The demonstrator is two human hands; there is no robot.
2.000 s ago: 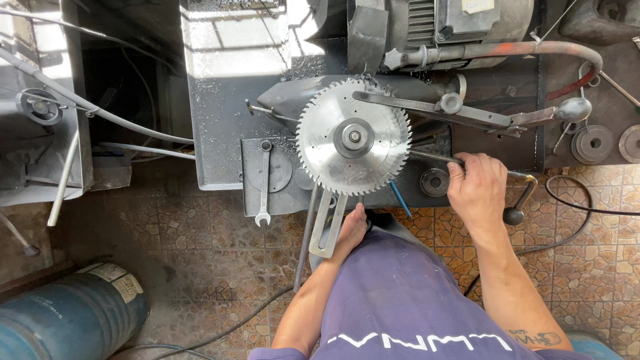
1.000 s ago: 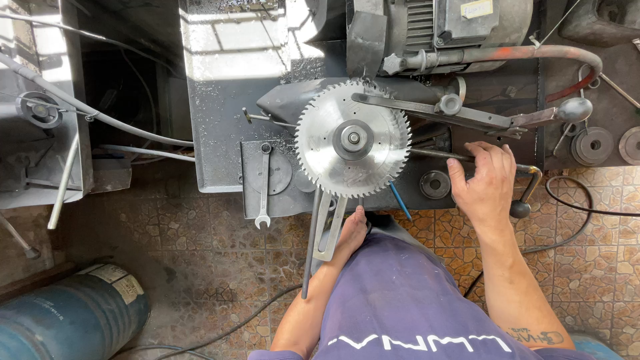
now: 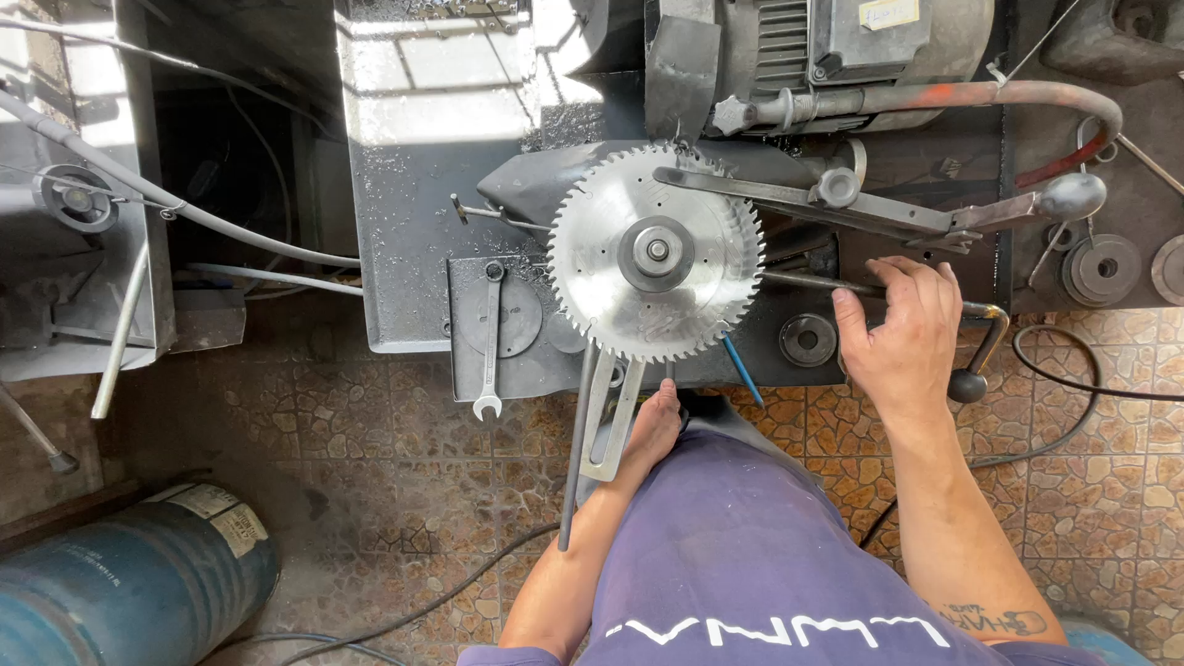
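Note:
A toothed circular saw blade (image 3: 601, 250) is mounted by a hub and nut (image 3: 657, 248) on a sharpening machine. Below it, my left hand (image 3: 655, 421) is at the machine's front edge beside a slotted metal bracket (image 3: 606, 416); its fingers are mostly hidden, so its hold cannot be told. A thin metal rod (image 3: 575, 472) slants down left of the bracket. My right hand (image 3: 902, 338) rests, fingers spread, over a metal rod (image 3: 814, 280) right of the blade. A lever arm with a ball knob (image 3: 1070, 196) reaches across the blade's upper right.
A combination wrench (image 3: 492, 342) lies on a plate at the left. An electric motor (image 3: 869, 55) and a red-grey hose (image 3: 980, 92) are above. A crank with a black ball (image 3: 968, 385) hangs at right. Cables cross the tiled floor; a blue drum (image 3: 129, 573) lies lower left.
The ball crank at right has turned to a different angle. The slotted bracket and the rod beside it have shifted below the blade. My right hand's fingers have loosened from their earlier curl.

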